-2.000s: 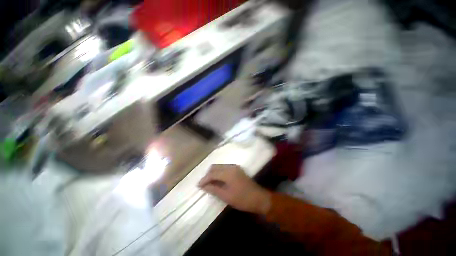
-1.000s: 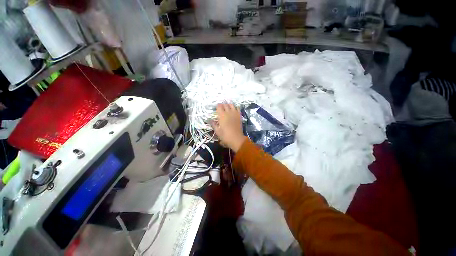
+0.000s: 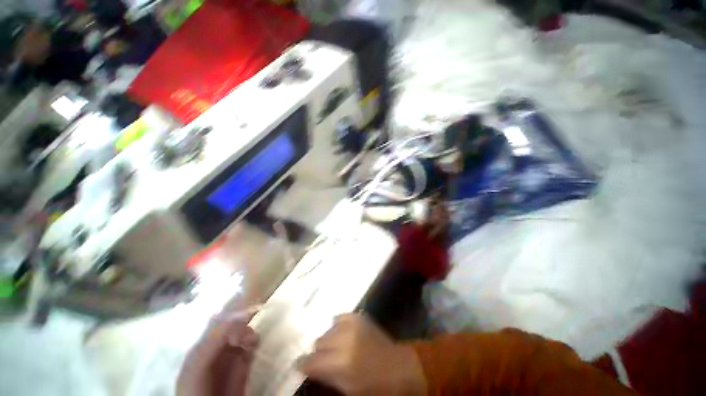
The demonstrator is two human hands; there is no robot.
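Note:
The frame is blurred. My right hand (image 3: 360,357) is low in the centre over the front edge of the pale sewing table (image 3: 344,267), fingers bent; what it holds is too blurred to tell. My left hand (image 3: 221,352) is just left of it, cut off by the bottom edge, fingertips near the bright lamp spot. Thin white tape (image 3: 395,166) runs from the right end of the sewing machine (image 3: 255,166) onto the table. White fabric (image 3: 147,348) lies left of my left hand.
A red packet (image 3: 217,58) is behind the machine. Dark straps (image 3: 387,209) and a blue patterned bag (image 3: 519,170) lie right of the machine. White garments (image 3: 573,263) are heaped at the right. Bright green items (image 3: 131,135) show behind the machine at the left.
The view has swung down and left. My right hand has come from the white tape bundle back to the table front, and my left hand has come into view.

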